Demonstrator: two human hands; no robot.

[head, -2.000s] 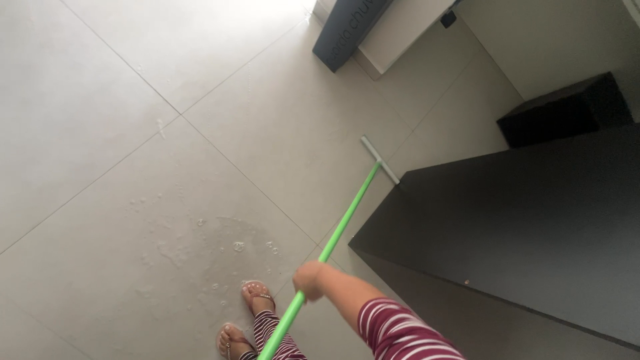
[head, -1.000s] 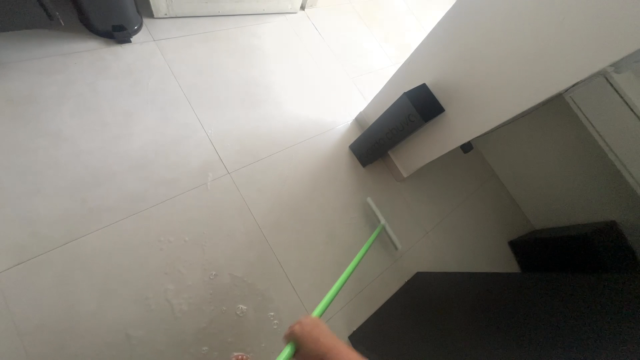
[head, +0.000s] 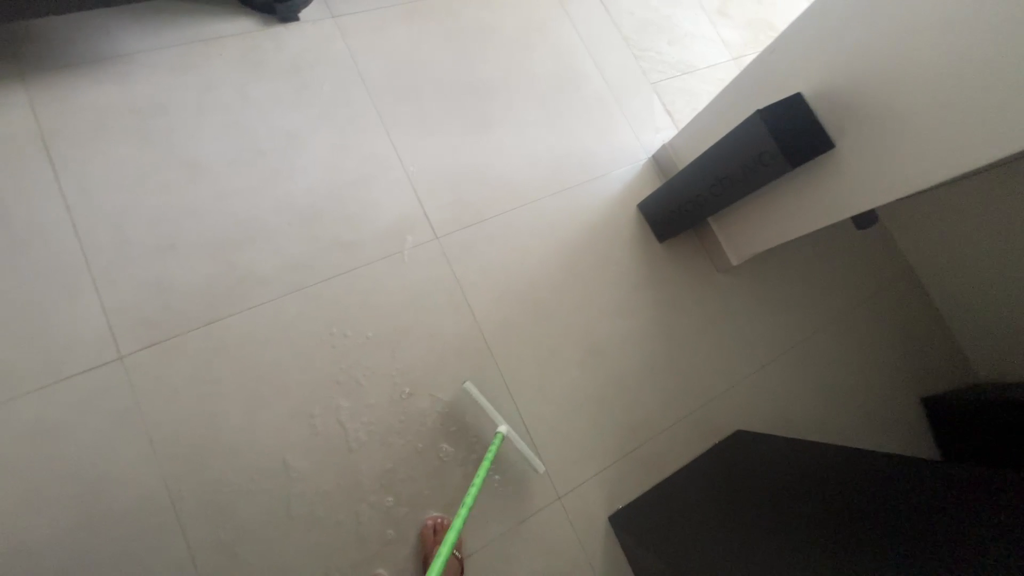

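Note:
A floor squeegee with a white head [head: 502,427] and a green pole [head: 472,496] reaches up from the bottom edge of the head view. Its head rests on the pale tiles at the right side of a wet patch [head: 360,440] with scattered drops and small bubbles. The pole's upper end runs out of the frame. Neither my left hand nor my right hand shows, so what holds the pole is hidden. Part of a sandalled foot [head: 436,540] shows just beside the pole.
A dark, tall narrow box [head: 720,176] with lettering stands against the end of a white wall [head: 896,104] at the upper right. A black furniture panel [head: 784,504] fills the lower right, with another black object [head: 976,420] behind it. A dark object [head: 280,8] touches the top edge.
The squeegee head has moved from beside the black furniture to the edge of the wet patch. The hand gripping the pole has left the view, which has shifted strongly.

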